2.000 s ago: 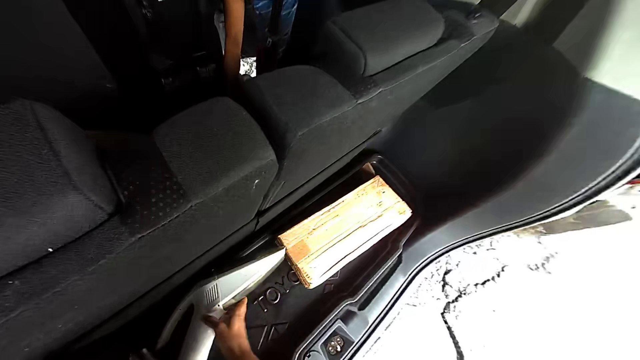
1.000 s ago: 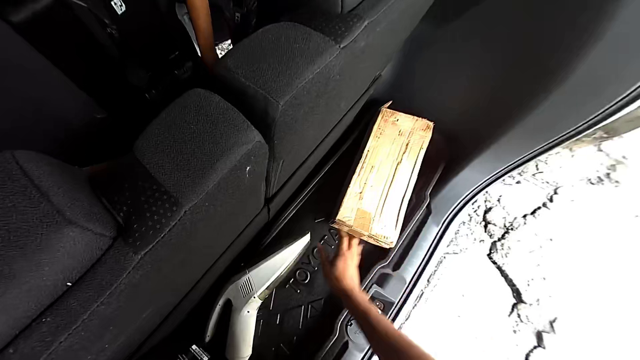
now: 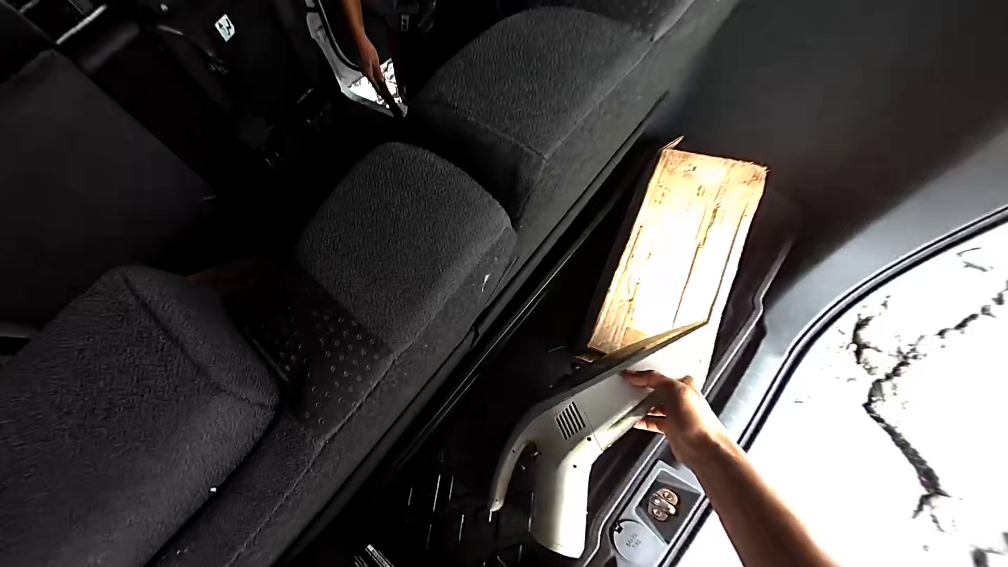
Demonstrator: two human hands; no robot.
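My right hand (image 3: 681, 413) is closed around the body of a light grey handheld vacuum cleaner (image 3: 575, 441), just behind its pointed nozzle. The nozzle tip overlaps the near end of a worn cardboard box (image 3: 677, 252) in the view; whether they touch, I cannot tell. The box lies on the black cargo mat of a car's boot, behind the rear seats. My left hand is not in view.
Dark fabric rear seat backs (image 3: 409, 244) run along the left. The boot's sill (image 3: 776, 346) with a metal latch (image 3: 663, 504) borders the right, beyond it cracked pale ground (image 3: 906, 409). Another person's hand (image 3: 372, 63) shows past the seats.
My right hand has gone from the near end of the box to the vacuum cleaner and gripped it. The vacuum's nozzle now overlaps the box in view, where a second ago it lay apart.
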